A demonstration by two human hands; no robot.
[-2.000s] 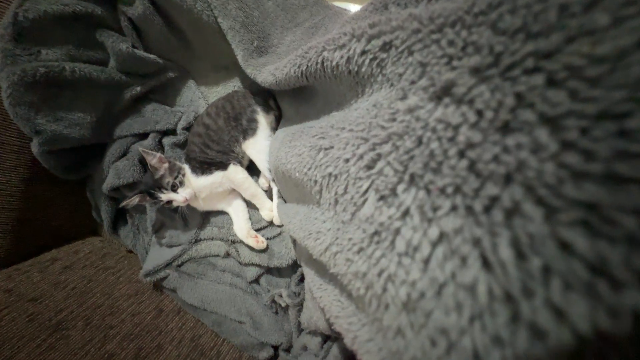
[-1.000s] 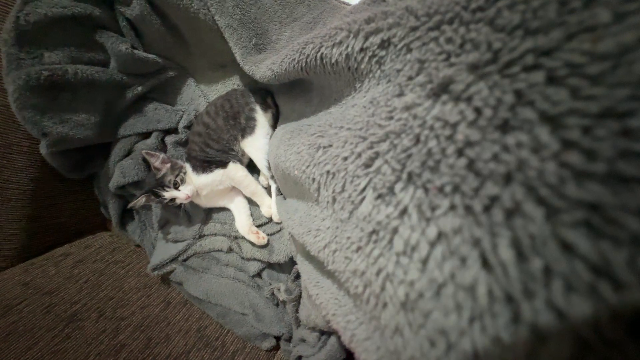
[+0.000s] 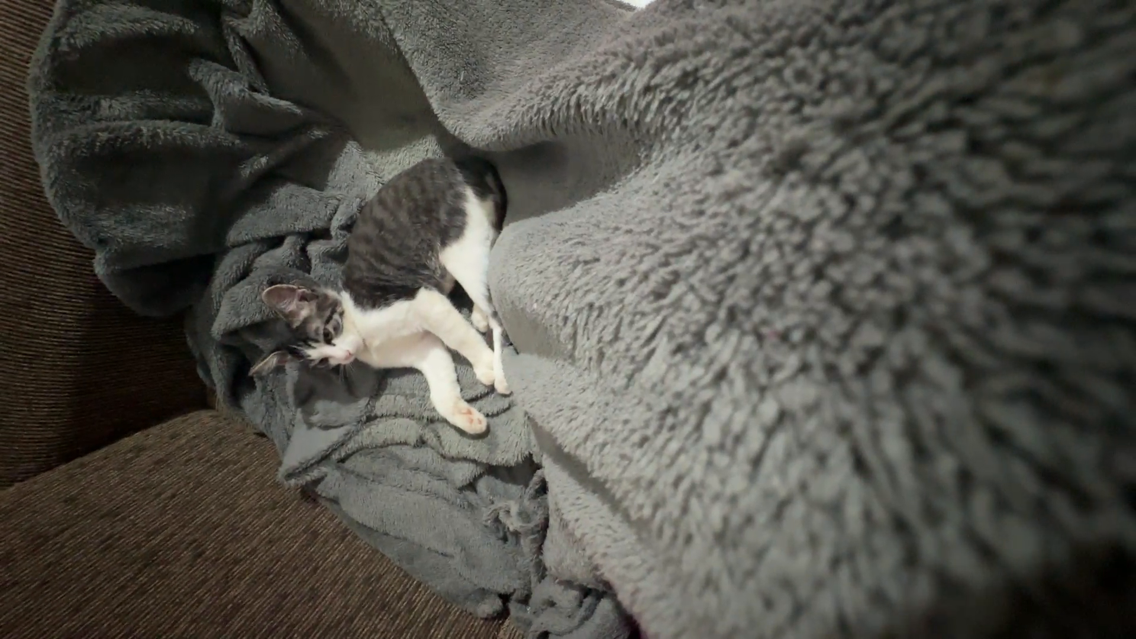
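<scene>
Neither my left hand nor my right hand shows in the head view. A grey tabby and white kitten (image 3: 408, 240) lies on its side on a rumpled grey fleece blanket (image 3: 382, 461), left of centre. Its head rests toward the left with the face turned to the camera, and its white front legs stretch toward the lower right. A raised part of the fluffy grey blanket (image 3: 754, 319) fills the right side, close to the camera, and borders the kitten's hind legs. What lies beneath that raised part is hidden.
Brown ribbed upholstery, seemingly a sofa, appears at the left edge (image 3: 53, 355) and as a seat cushion (image 3: 177, 541) at the lower left. Thick folds of the blanket (image 3: 142, 160) lie against it at the upper left. A small bright patch shows at the top edge.
</scene>
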